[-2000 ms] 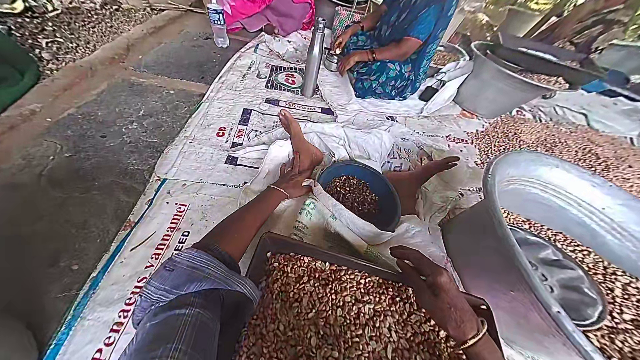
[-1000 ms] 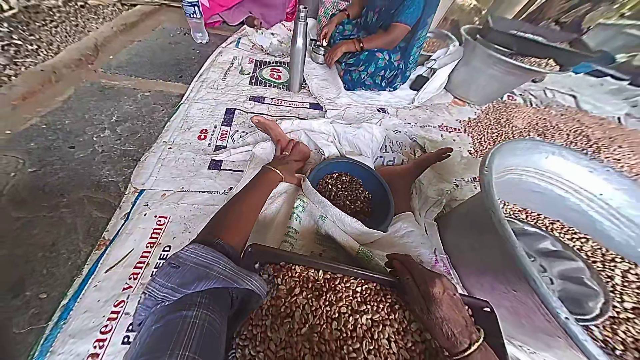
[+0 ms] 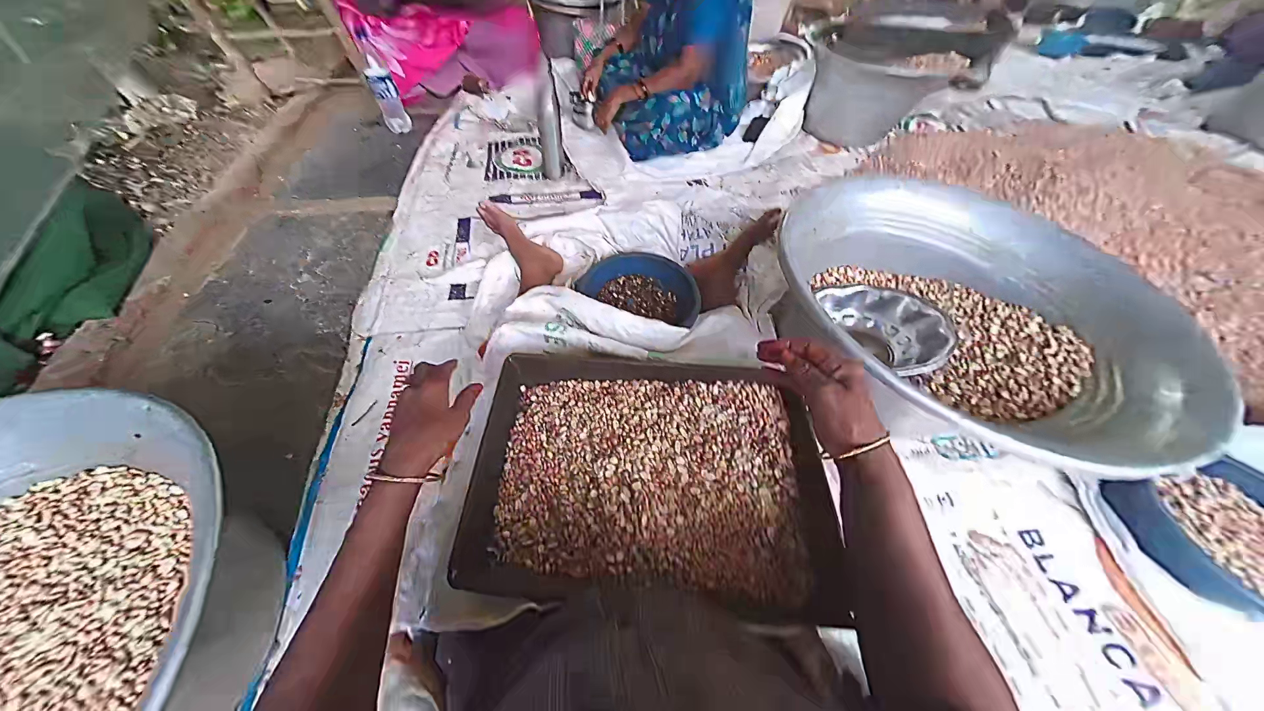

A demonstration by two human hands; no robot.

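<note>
A dark rectangular tray (image 3: 479, 513) lies before me, filled with a layer of reddish and pale nuts or seeds (image 3: 647, 474). My left hand (image 3: 427, 420) is off the tray's left side, fingers apart and holding nothing, above the printed sack sheet. My right hand (image 3: 825, 390) is at the tray's far right corner, its fingertips over or against the rim; whether it grips the rim is unclear. Beyond the tray a blue bowl (image 3: 688, 286) holds darker pieces and stands between two bare feet, with white cloth around it.
At right, a large metal basin (image 3: 1165, 395) contains nuts and a fluted metal dish (image 3: 889, 326). Another nut-filled basin (image 3: 202, 494) stands at left, a blue tub (image 3: 1136, 504) at lower right. A steel bottle (image 3: 549, 128) and a seated person (image 3: 681, 84) are farther off.
My left hand has moved from beside the foot back to the tray's left side. My right hand has gone from over the nuts to the far right corner. The view has shifted considerably.
</note>
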